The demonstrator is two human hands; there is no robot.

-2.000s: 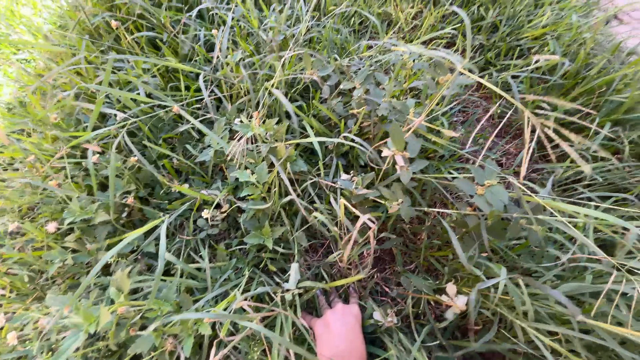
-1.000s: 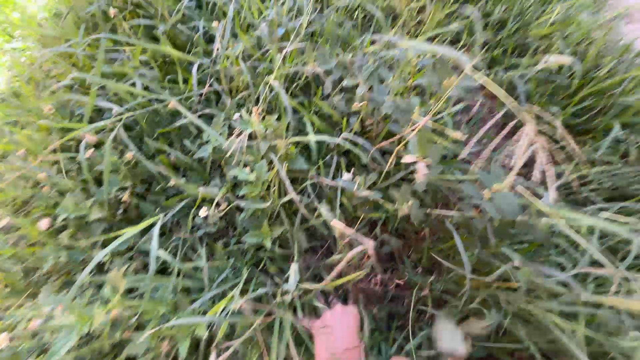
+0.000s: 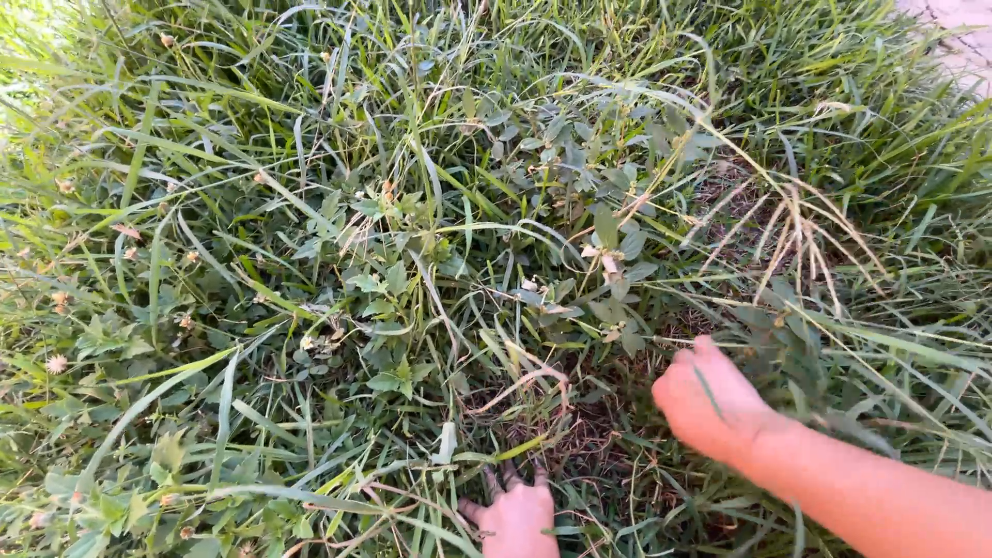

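My left hand [image 3: 513, 508] is low in the middle of the view, its dark-stained fingers spread and pressed into the grass beside a patch of bare soil [image 3: 593, 442]. To its right and farther forward, my right hand [image 3: 711, 395] is curled around grass stems [image 3: 690, 341] at the edge of the soil; its fingertips are partly hidden. A bent dry stalk [image 3: 535, 376] stands between the hands. Broad-leaved weeds [image 3: 620, 240] grow just beyond my right hand.
Tall grass and weeds [image 3: 310, 232] cover most of the ground. A branched grass seed head [image 3: 794, 221] arches over at the right. Paving [image 3: 953, 39] shows in the top right corner. Small dry flower heads [image 3: 58, 364] dot the left side.
My right hand and forearm have come in from the right and now reach to the stems by the soil. My left hand stays about where it was, low in the middle.
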